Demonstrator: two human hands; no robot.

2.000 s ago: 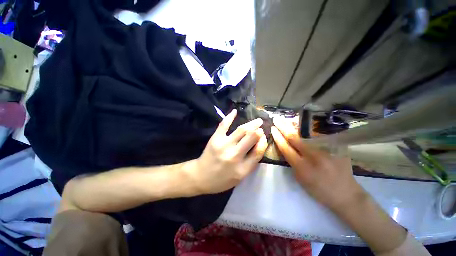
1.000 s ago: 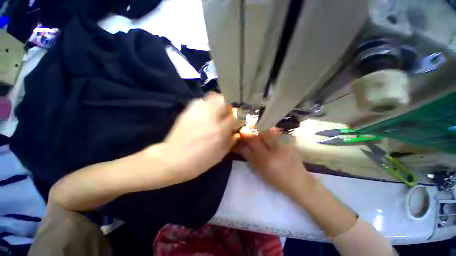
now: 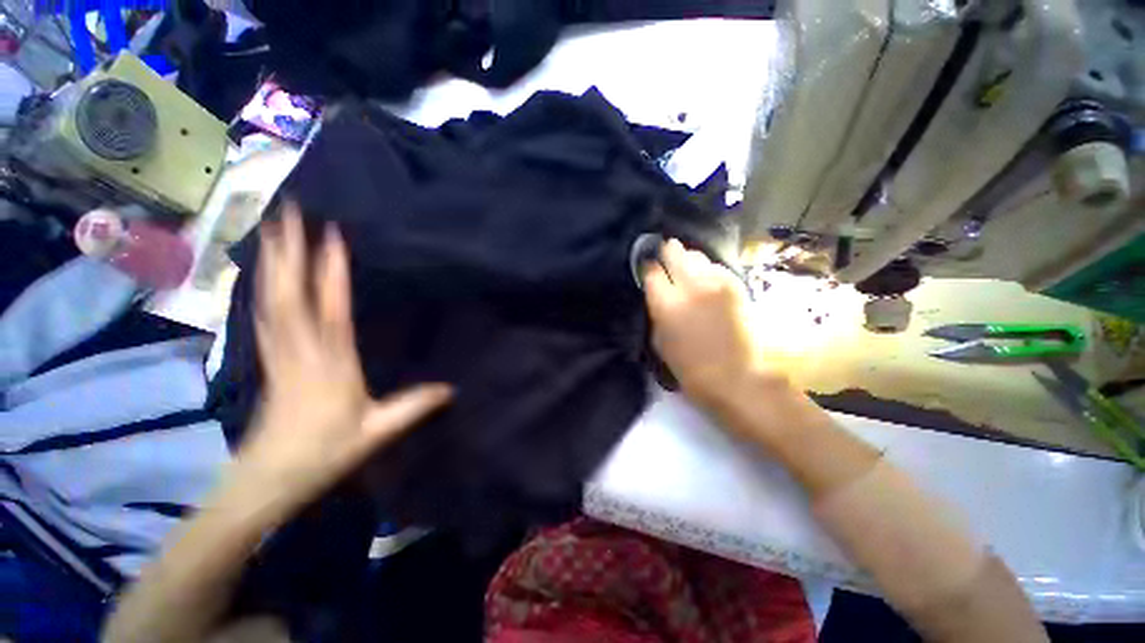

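A large black garment piece lies heaped left of the sewing machine's needle area. My left hand is blurred, fingers spread, on or just over the garment's left part; contact is hard to tell. My right hand grips the garment's right edge, beside a small dark rounded thing at the fingertips that I cannot name. The sewing machine head stands at upper right. The lamp-lit machine bed shows right of my right hand.
Green-handled thread snips lie on the bed at right, with yellow-green snips near the frame edge. A pink thread cone and a cream second machine stand at left. Grey-white panels drape below them.
My left hand has moved from the needle area to the garment's left part, fingers spreading. My right hand has shifted to the garment's edge. The bed by the needle is now uncovered.
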